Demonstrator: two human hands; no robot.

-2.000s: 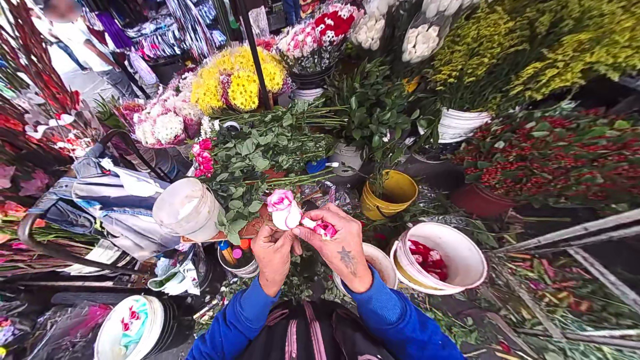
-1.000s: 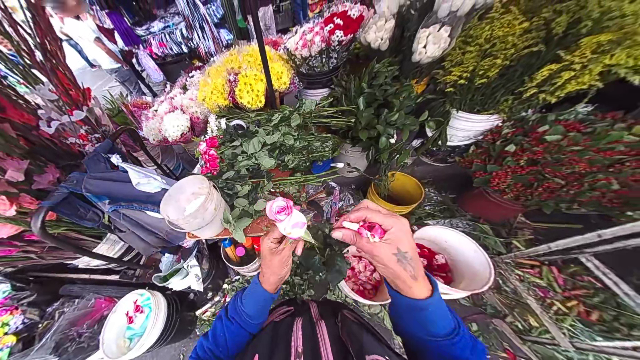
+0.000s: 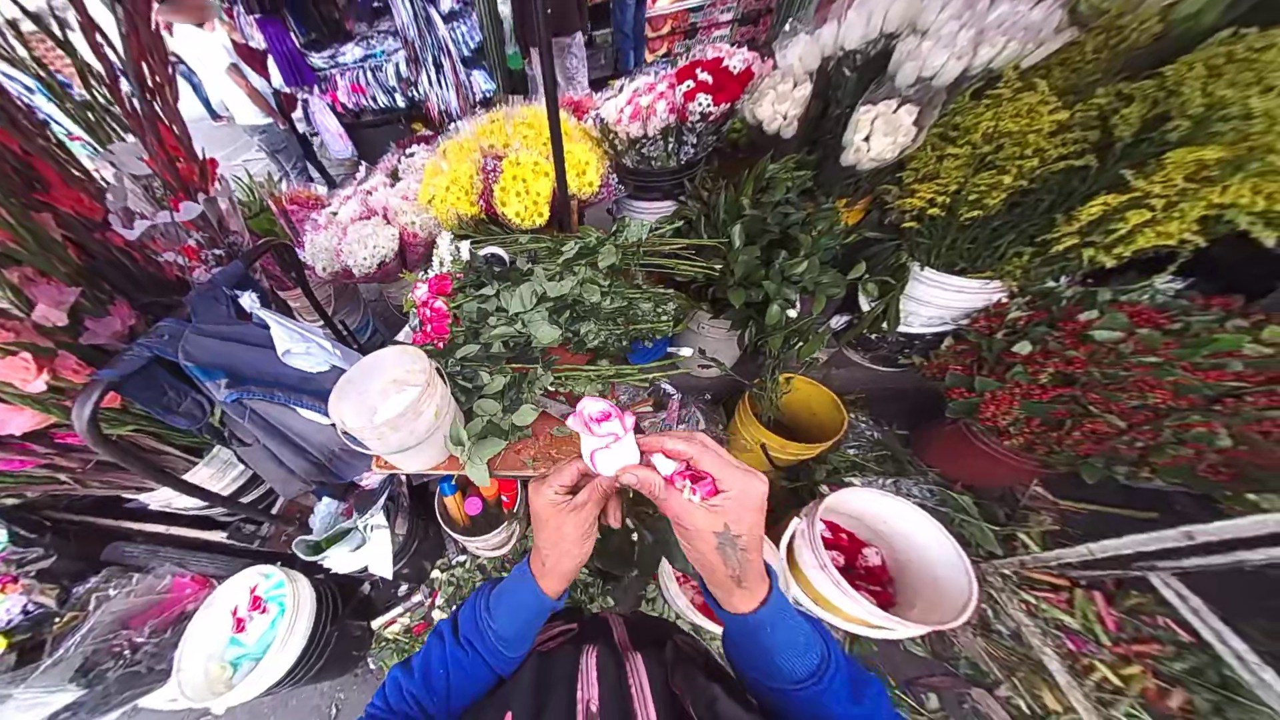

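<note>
A white rose with pink edges point(image 3: 604, 436) stands upright above my left hand point(image 3: 572, 520), whose fingers close around its base. My right hand point(image 3: 708, 505) has its thumb and index finger at the right side of the bloom, and several loose pink and white petals point(image 3: 692, 482) are tucked in its palm. Below my right wrist, a bucket of petals point(image 3: 690, 592) is partly hidden by the arm. To its right stands a white bucket point(image 3: 930, 560) with red petals point(image 3: 857, 565) inside.
Leafy stems point(image 3: 560, 310) lie on a board point(image 3: 530, 450) ahead, beside a white bucket point(image 3: 395, 405). A yellow bucket point(image 3: 790, 425) stands right of it. Metal bars point(image 3: 1130, 545) cross the right side. A person point(image 3: 225, 75) stands at the far left.
My right hand has moved from beside the rose, where it was apart a second ago, back to the bloom. The petals stay in its palm, and my left hand keeps the rose.
</note>
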